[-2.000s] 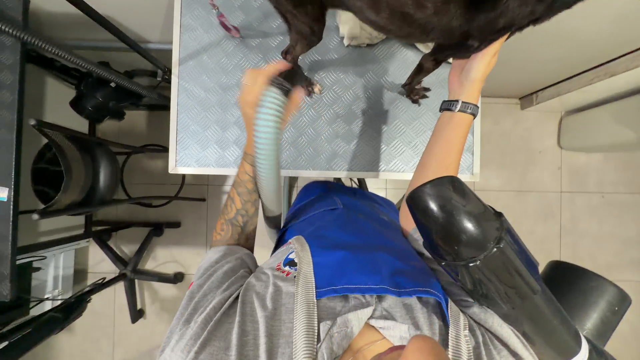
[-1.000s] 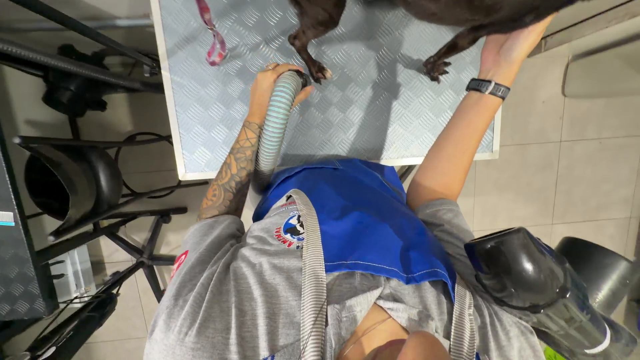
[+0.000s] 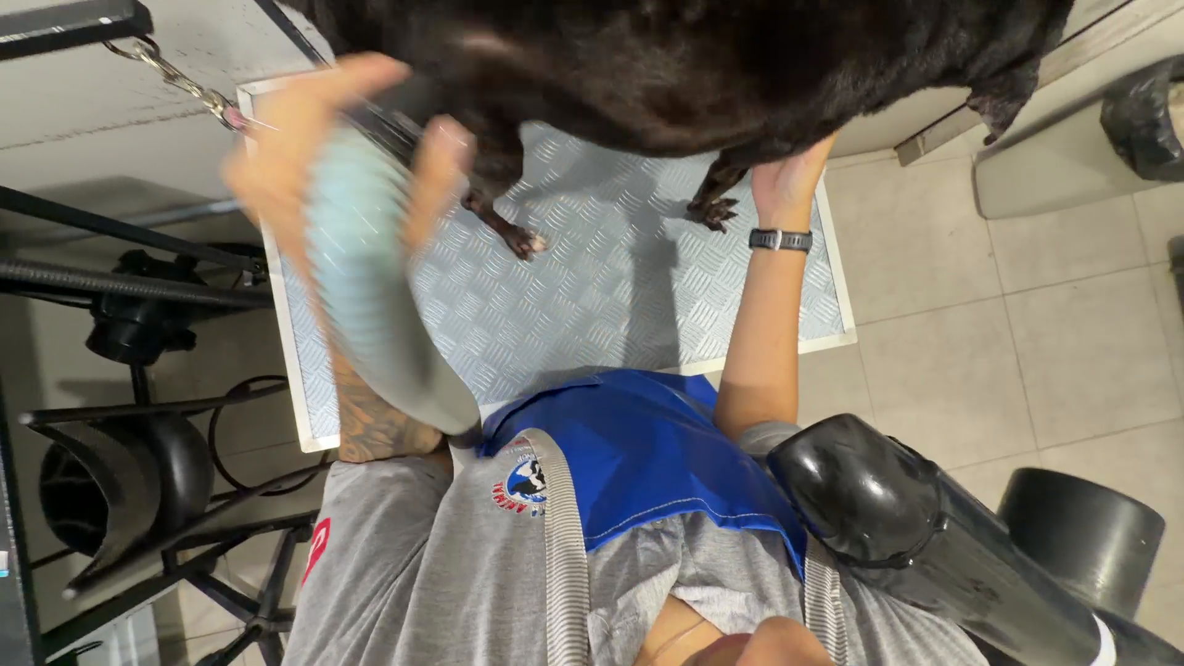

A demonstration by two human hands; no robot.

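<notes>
A dog with short black fur (image 3: 647,74) stands on a grey metal grooming table (image 3: 573,314). My left hand (image 3: 347,166), blurred, is wrapped around the upper end of a light blue-grey corrugated hose (image 3: 356,250), beside the dog's left-hand side in view. A dark end piece shows past the fingers. My right hand (image 3: 786,185) is against the dog's underside near the leg at the right (image 3: 717,190); its palm shows, but the dog hides the fingers. The dog's other visible leg (image 3: 499,185) has its paw on the table.
A chain (image 3: 176,79) with a pink piece hangs from a black bar at upper left. Black stands and a round black housing (image 3: 129,481) are on the left. A black cylindrical device (image 3: 925,527) is at lower right. A pale bin with a black bag (image 3: 1054,171) stands at right.
My left hand has lifted from the table's near left part toward the dog, carrying the hose. My right hand stays by the dog's underside. The view has shifted, showing more of the dog.
</notes>
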